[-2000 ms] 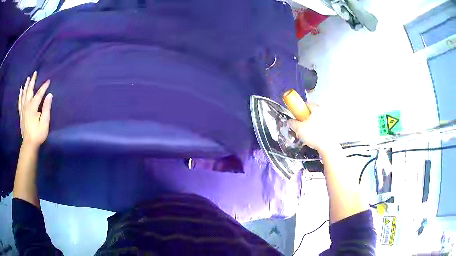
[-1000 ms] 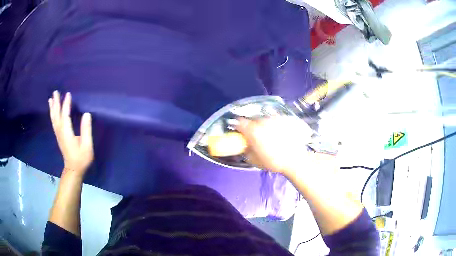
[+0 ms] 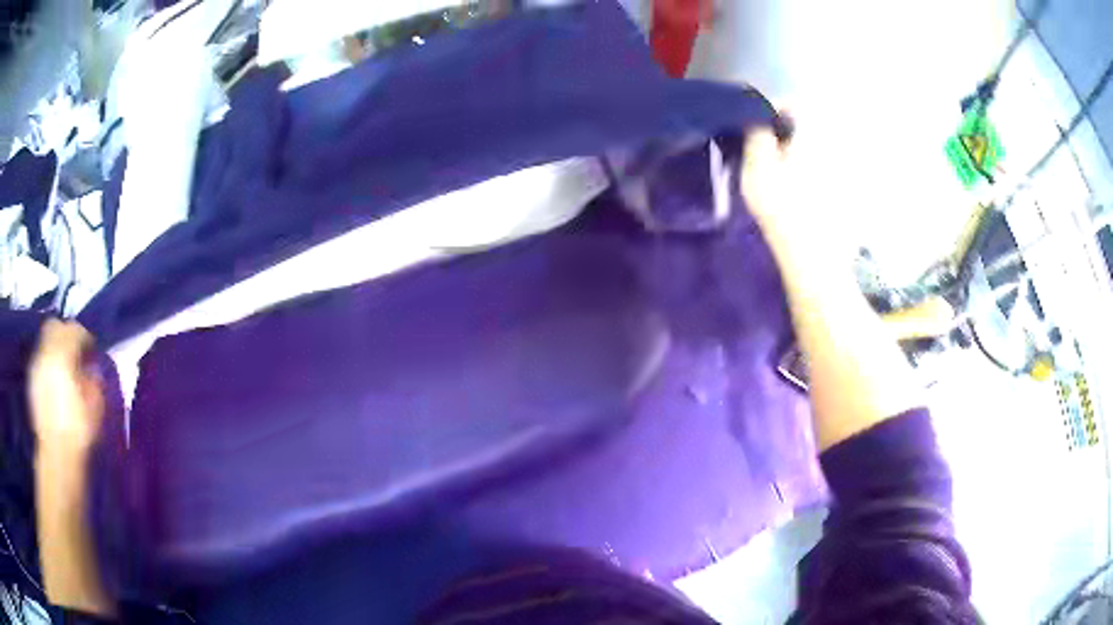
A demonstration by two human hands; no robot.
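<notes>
A dark navy-purple garment [image 3: 403,330] lies across the table, its far layer raised, with a bright white area [image 3: 403,244] showing in the gap. My right hand [image 3: 763,159] grips the garment's edge at its upper right corner. My left hand [image 3: 64,379] is blurred at the far left edge of the garment; its fingers are not clear. The steam iron [image 3: 928,320] is out of my hands at the right, partly hidden and washed out by glare.
The violet table cover [image 3: 647,488] shows at the near right. A heap of white and dark pieces [image 3: 159,134] is at the far left. A red part [image 3: 677,34] stands behind. A black cord [image 3: 1059,153] runs at the upper right.
My right hand has let go of the iron, which is now off to the right, and has taken the garment's far edge. My left hand has moved left. The garment is lifted, exposing white.
</notes>
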